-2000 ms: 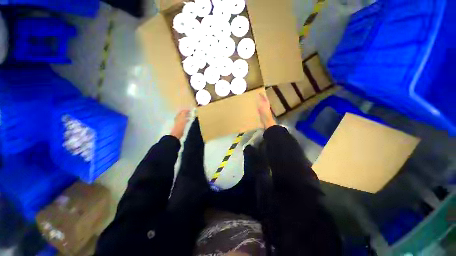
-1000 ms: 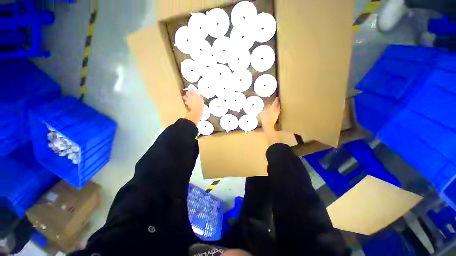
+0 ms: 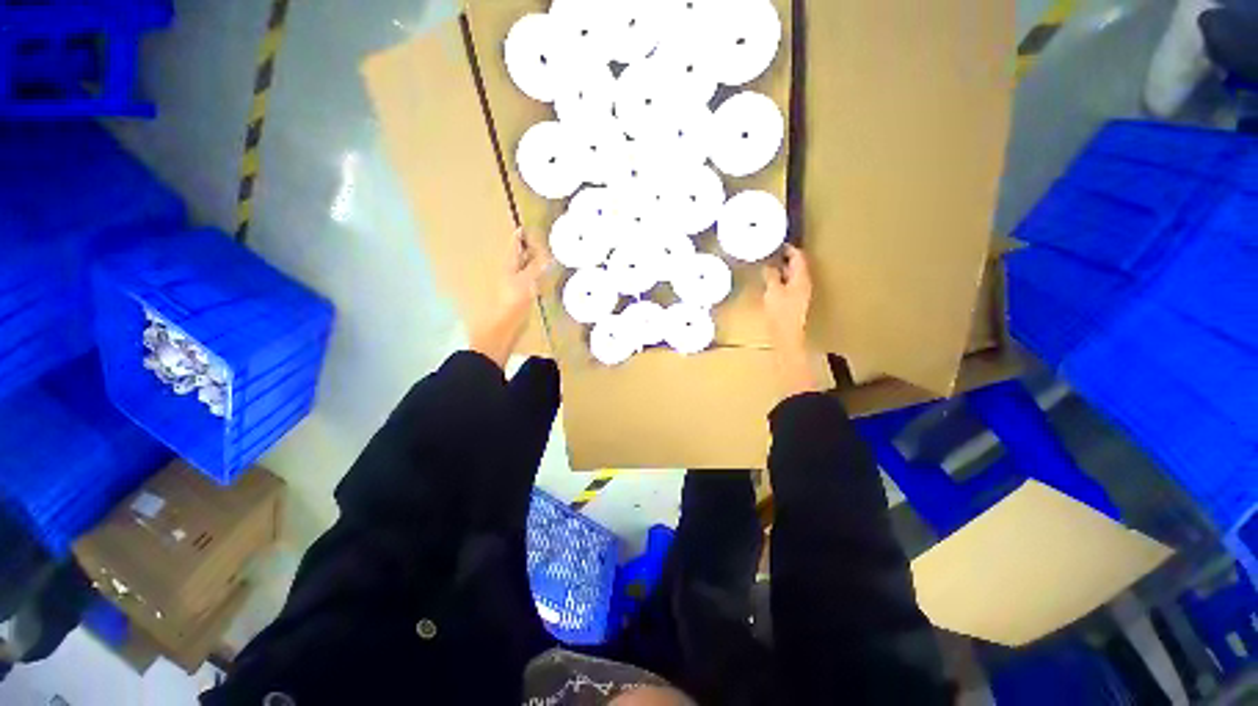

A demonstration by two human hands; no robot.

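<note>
A large open carton [image 3: 897,179] lies in front of me, its flaps spread. A flat cardboard sheet [image 3: 749,306] at its opening carries many round white parts [image 3: 752,226], some crowded together near the front edge. Dark gaps show between the sheet and the carton's sides. My left hand [image 3: 505,301] grips the sheet's near left edge. My right hand [image 3: 788,306] grips its near right edge. The fingers under the sheet are hidden, and its far end is cut off by the picture's top.
Blue bins stand at the left, one [image 3: 276,359] holding loose parts, above a brown carton [image 3: 180,552]. Blue bins [image 3: 1131,276] stand at the right. A loose cardboard panel [image 3: 1037,563] lies at the lower right. A blue basket [image 3: 568,572] is near my legs. A person's shoe may show at top right.
Both hands have moved outward to the sheet's side edges. The sheet and parts look higher and closer, with dark gaps now beside them. Several parts have bunched at the front.
</note>
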